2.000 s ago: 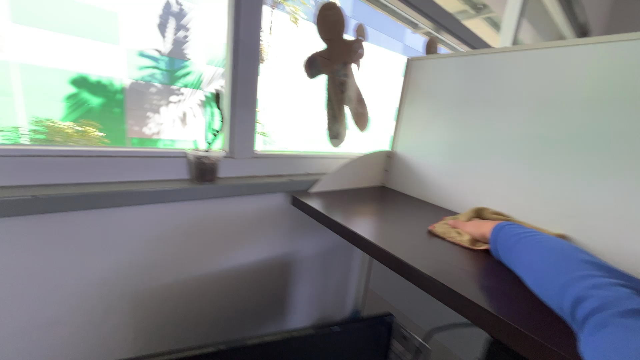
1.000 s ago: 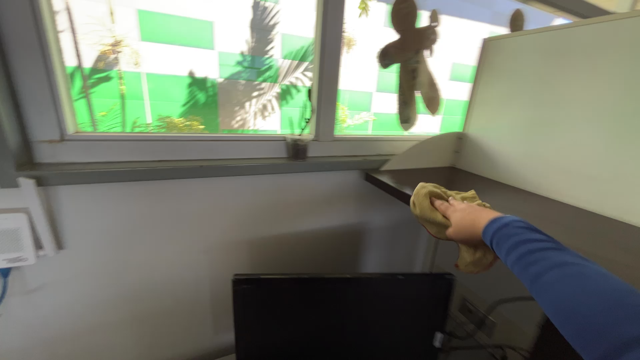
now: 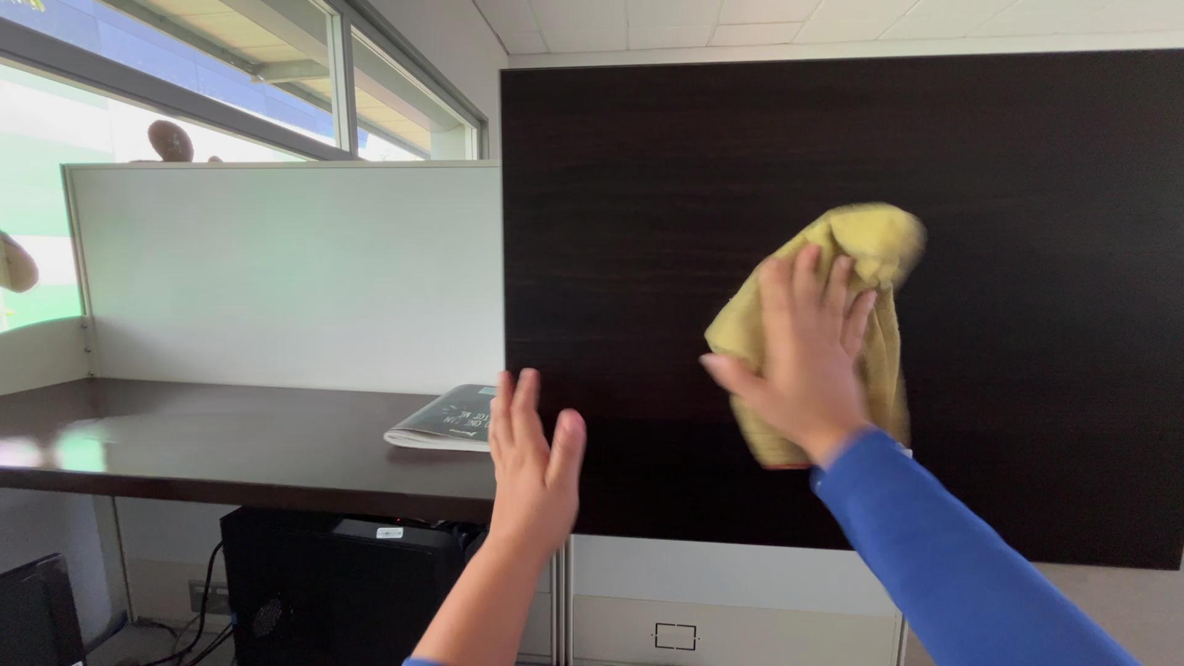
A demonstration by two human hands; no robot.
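A yellow cloth [image 3: 749, 324] lies flat against a dark wood-grain panel [image 3: 629, 231], pressed there by my right hand [image 3: 814, 351] with its fingers spread over it. My left hand [image 3: 536, 462] is raised at the panel's lower left edge, fingers apart and nothing in it; whether it touches the panel cannot be told. Just left of and behind that hand, a folded printed paper or magazine [image 3: 449, 421] rests on the dark shelf [image 3: 231, 430].
A white partition [image 3: 287, 277] stands behind the shelf. Beneath it are a black computer case [image 3: 342, 592], cables [image 3: 199, 610] and part of a monitor [image 3: 42, 610] at the lower left. Windows [image 3: 277, 65] run along the upper left.
The view has swung far to the right. My right hand and the cloth were on the shelf and are now on the upright dark panel. My left hand has come into view.
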